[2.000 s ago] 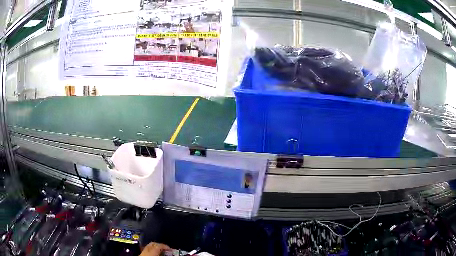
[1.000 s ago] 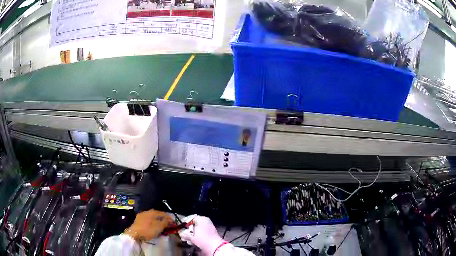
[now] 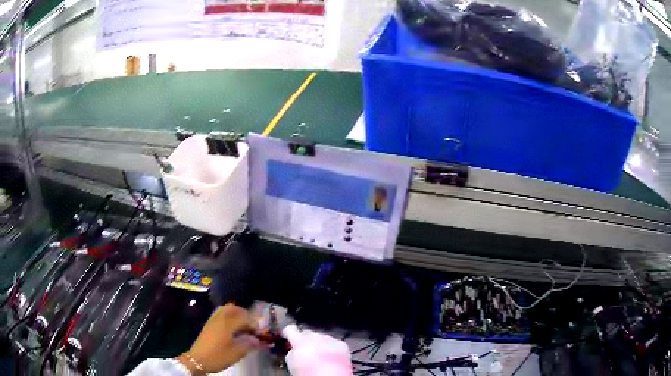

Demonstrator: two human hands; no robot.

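My left hand [image 3: 221, 339], whose fingers look bare, is at the bottom left of centre. My right hand [image 3: 318, 354], in a thin white glove, is close beside it on the right. Their fingertips meet around a small dark and red part [image 3: 274, 339], which is blurred and mostly covered by the fingers. A pale, blurred patch shows just above the fingertips; I cannot tell what it is. Black cable ties or thin leads [image 3: 434, 363] lie on the white board [image 3: 489, 352] to the right of my hands.
A blue tray [image 3: 482, 336] holds small metal-ended parts, with a dark parts pile [image 3: 364, 297] to its left. Harness bundles [image 3: 96, 294] lie at the left. A controller [image 3: 189, 277] stands near my left hand. A white holder [image 3: 210, 194], card [image 3: 327, 198] and large blue crate [image 3: 493, 117] are behind.
Both hands have come fully into view since two seconds ago. Since one second ago, they stay together at the small part, which shows less red. The camera view has tilted down and shifted.
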